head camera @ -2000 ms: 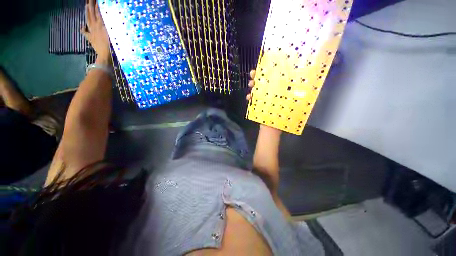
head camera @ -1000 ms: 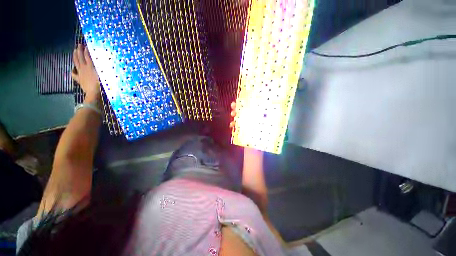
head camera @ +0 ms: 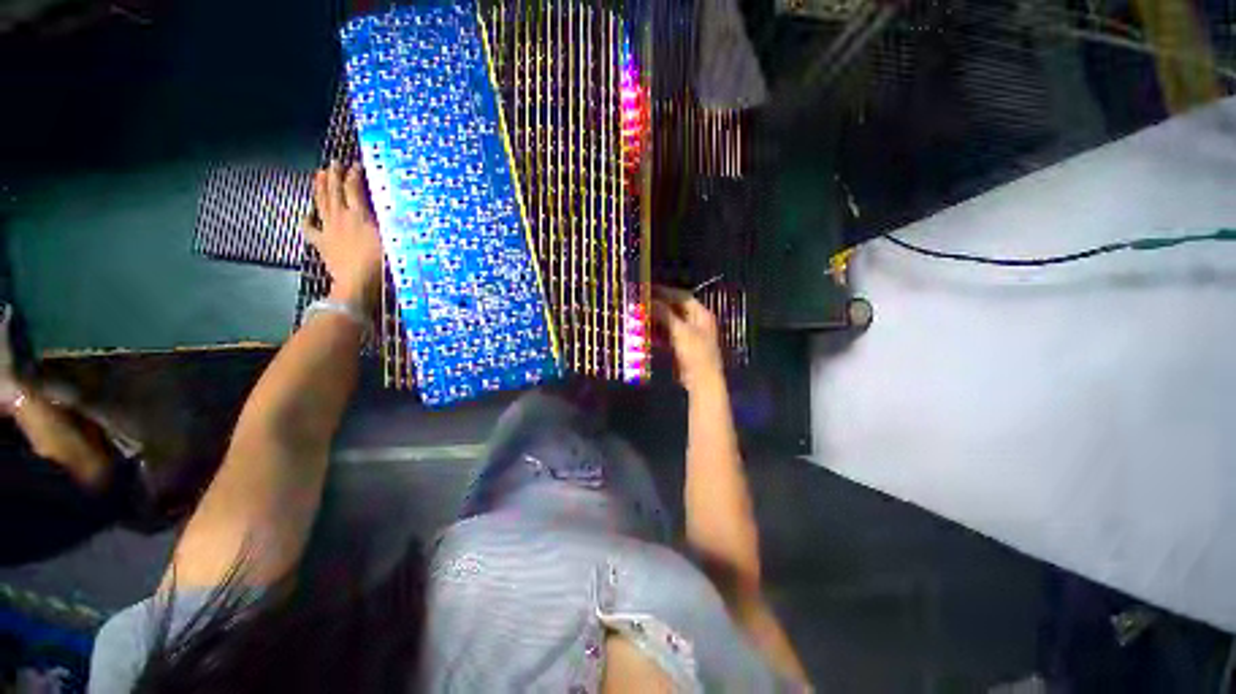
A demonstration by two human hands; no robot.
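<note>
A long blue circuit board panel [head camera: 454, 203] lies face up and slightly tilted across a wide block of stacked panels [head camera: 576, 217], which shows as thin parallel gold edge lines. My left hand [head camera: 346, 231] rests at the blue panel's left edge, fingers spread; whether it grips the panel cannot be told. My right hand [head camera: 689, 332] is at the right end of the block, beside an upright panel edge [head camera: 636, 203] that glares pink and white. A thin light stick shows at its fingers. Its fingertips are partly hidden, so its hold is unclear.
A small grey ribbed stack [head camera: 251, 214] stands on the green mat [head camera: 136, 278] at left. Another person's arm [head camera: 54, 427] is at the far left. A large white surface [head camera: 1030, 366] with a dark cable [head camera: 1030, 258] is at right. More thin edges show right of the block.
The yellow board my right hand held up at the right is no longer face-on; that hand is now at the block's right end. My left hand stays beside the blue panel. The view has shifted.
</note>
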